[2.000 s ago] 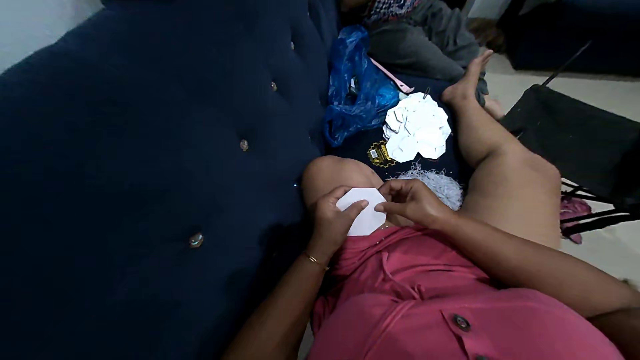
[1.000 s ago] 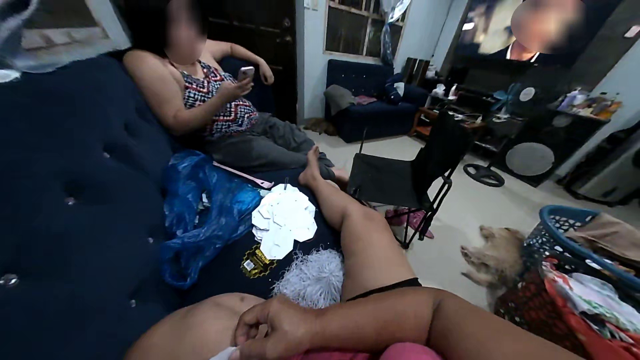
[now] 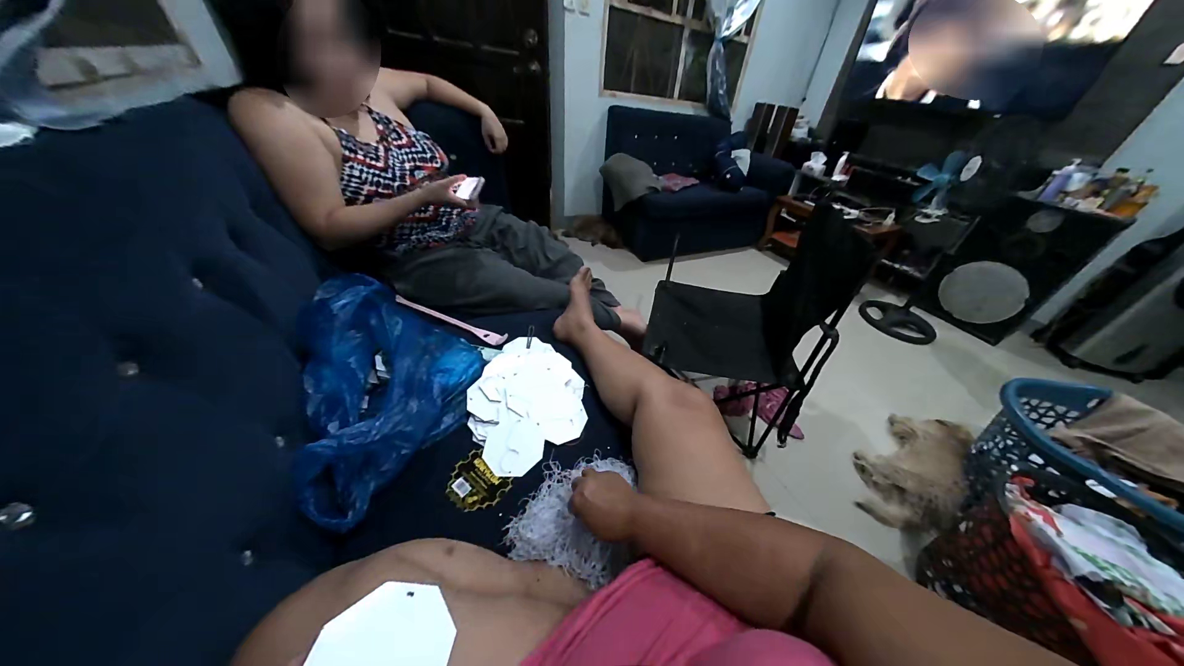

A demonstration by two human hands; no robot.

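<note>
My right hand (image 3: 603,504) rests on a bundle of pale grey-white strings (image 3: 564,527) on the dark blue sofa, its fingers curled at the bundle; whether they grip strands is unclear. A white polygonal card (image 3: 388,629) with a small slot near its top edge lies over my bent leg at the bottom edge. My left hand is almost wholly out of frame; only a possible fingertip shows beside the card. Beyond the strings lies a pile of white paper cards (image 3: 527,398). A black and yellow tag (image 3: 476,483) sits just left of the strings, bearing writing.
A crumpled blue plastic bag (image 3: 370,407) and a pink stick (image 3: 453,321) lie on the sofa. Another person (image 3: 398,176) sits at its far end holding a phone. A black folding chair (image 3: 721,324), a furry animal (image 3: 916,467) and laundry baskets (image 3: 1045,407) are to the right.
Two seconds ago both hands held a white card over the lap. My right hand has since moved forward to the strings. The view has tilted up and swung right.
</note>
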